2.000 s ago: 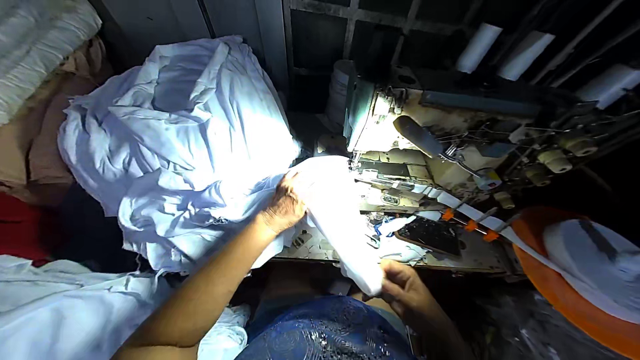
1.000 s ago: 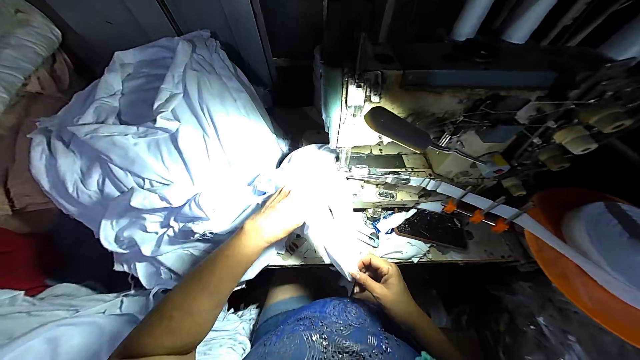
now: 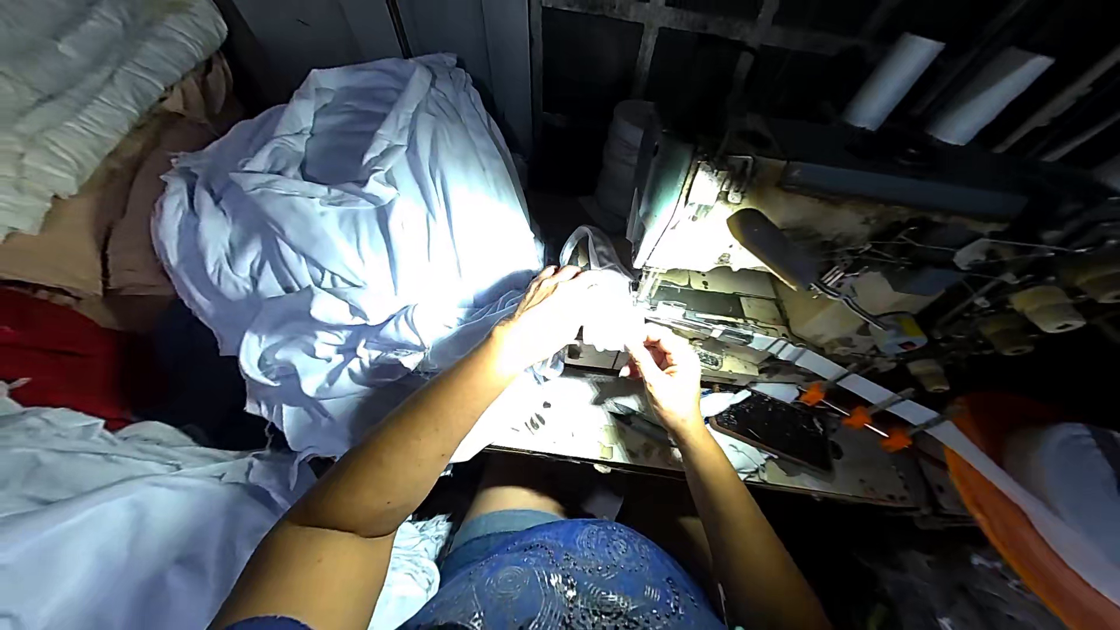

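Observation:
A strongly lit piece of white fabric (image 3: 608, 315) lies at the needle area of an industrial sewing machine (image 3: 700, 201). My left hand (image 3: 544, 317) rests on the fabric, left of the needle area, fingers pointing toward the machine. My right hand (image 3: 667, 372) pinches the fabric's near edge between thumb and fingers, just in front of the machine's presser area. Glare hides the exact fingertip contacts and the needle. A white strip of tape (image 3: 822, 367) runs from the right into the machine. A large heap of white cloth (image 3: 350, 219) stands left of my left hand.
An orange basin (image 3: 989, 499) holding a white roll is at the right. A dark phone-like slab (image 3: 779, 429) lies on the machine table (image 3: 857, 477). Thread cones (image 3: 892, 83) stand behind the machine. More white cloth (image 3: 114, 525) lies at the lower left, with red cloth (image 3: 61, 350) above it.
My right hand has moved up from the table's front edge to the needle area. The fabric that hung down toward my lap is now gathered near the machine.

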